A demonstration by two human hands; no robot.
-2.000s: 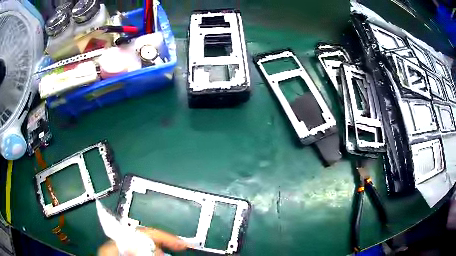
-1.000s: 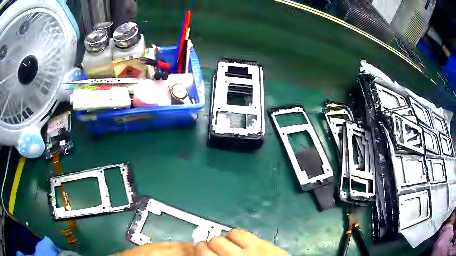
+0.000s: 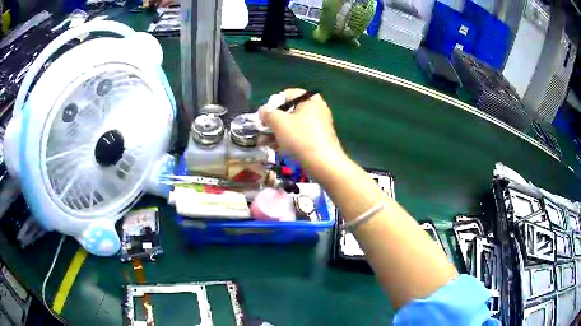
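My right hand [image 3: 299,127] reaches in from the lower right, with a pale band on the wrist. It holds a white wipe [image 3: 272,105] at the fingertips and a thin dark rod [image 3: 298,100]. The wipe is over the metal top of a solvent bottle [image 3: 245,129]; whether they touch is hard to tell. A second bottle [image 3: 208,149] stands beside it. My left hand is not in view. A loose mid-frame [image 3: 204,299] is cut off by the bottom edge.
A blue basket [image 3: 255,232] holds supplies. A white fan [image 3: 105,146] stands left, beside a small electronic part [image 3: 141,234]. My forearm partly covers the stacked mid-frames [image 3: 349,247]. Spare mid-frames [image 3: 487,267] and a frame tray [image 3: 541,248] are at right. A green fan [image 3: 347,19] is farther back.
The view has tilted up and left. My right hand has moved from the mid-frame at the bottom to the bottle tops. The mid-frame that was being worked has left the picture.
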